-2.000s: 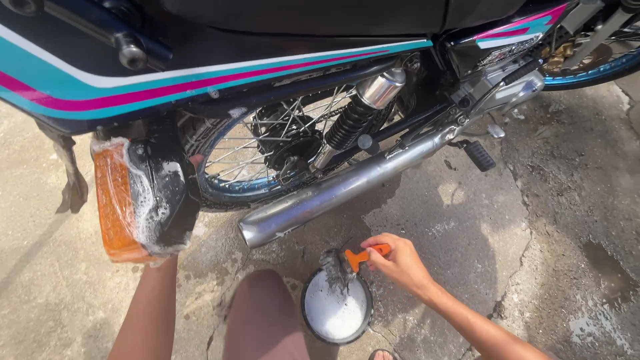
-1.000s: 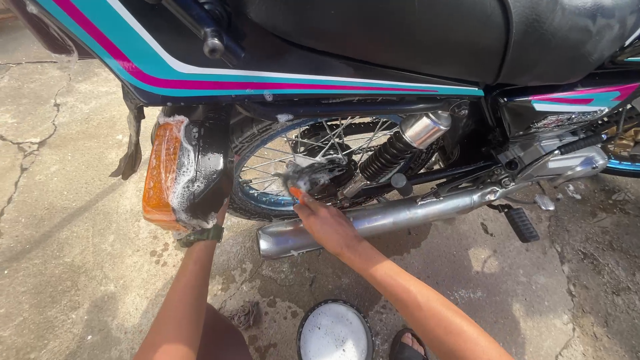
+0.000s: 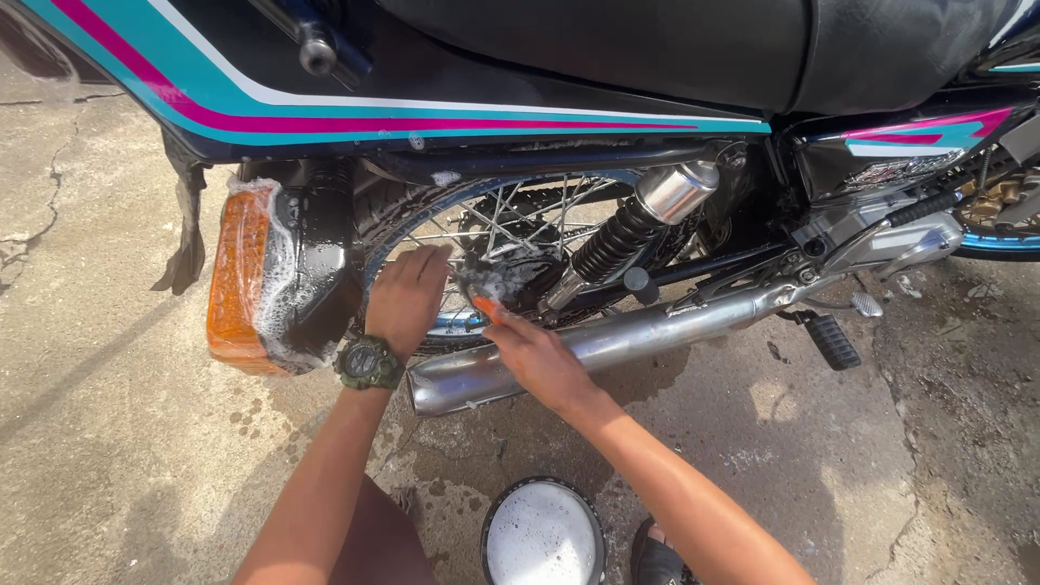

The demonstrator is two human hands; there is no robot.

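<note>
My right hand (image 3: 540, 357) grips the orange handle of a brush (image 3: 487, 307), whose dark, soapy bristles are against the hub area of the motorcycle's spoked rear wheel (image 3: 435, 215). My left hand (image 3: 406, 301), with a watch (image 3: 370, 362) on its wrist, is at the wheel's left side by the rim and spokes; its fingertips are partly hidden, so its grip cannot be told. White foam covers part of the hub. Below my hands runs the chrome exhaust pipe (image 3: 634, 337). A round bucket of white suds (image 3: 543, 536) stands on the ground.
A foamy orange tail light (image 3: 240, 280) juts out left of my left hand. The black shock absorber (image 3: 613, 244) slants beside the hub. A footpeg (image 3: 832, 341) sticks out at the right. A sandalled foot (image 3: 660, 561) is beside the bucket on cracked, wet concrete (image 3: 772, 455).
My right hand has brought the brush from the bucket up to the wheel hub. My left hand, behind the tail light before, now shows at the wheel.
</note>
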